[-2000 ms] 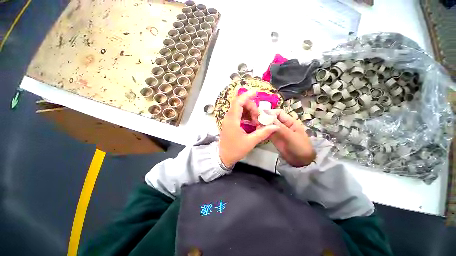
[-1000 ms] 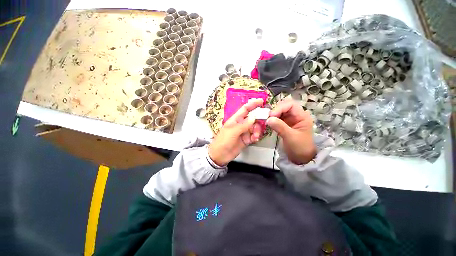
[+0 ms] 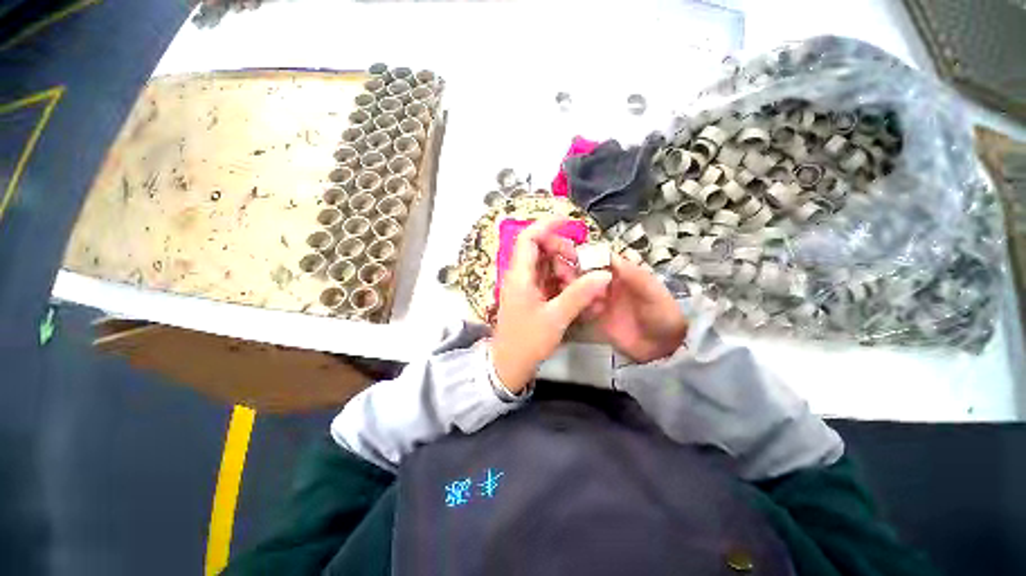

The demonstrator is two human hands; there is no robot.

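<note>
A small pale ring (image 3: 592, 258) is held between my two hands, over the pink block (image 3: 510, 242). My left hand (image 3: 537, 302) grips it with thumb and fingers. My right hand (image 3: 641, 312) is close against its right side with curled fingers; whether it also grips the ring I cannot tell. The pink block lies on the mottled yellow-black round base (image 3: 482, 250), partly hidden by my left hand.
A tan board (image 3: 214, 186) with rows of standing rings (image 3: 380, 163) along its right edge lies at the left. A heap of loose rings (image 3: 748, 169) on a clear plastic bag (image 3: 939, 180) lies right. A dark grey and pink glove (image 3: 611, 178) and several loose rings lie behind the base.
The camera view has shifted slightly. My left hand has closed further around the pale ring, and my right hand's fingers have curled in lower beside it.
</note>
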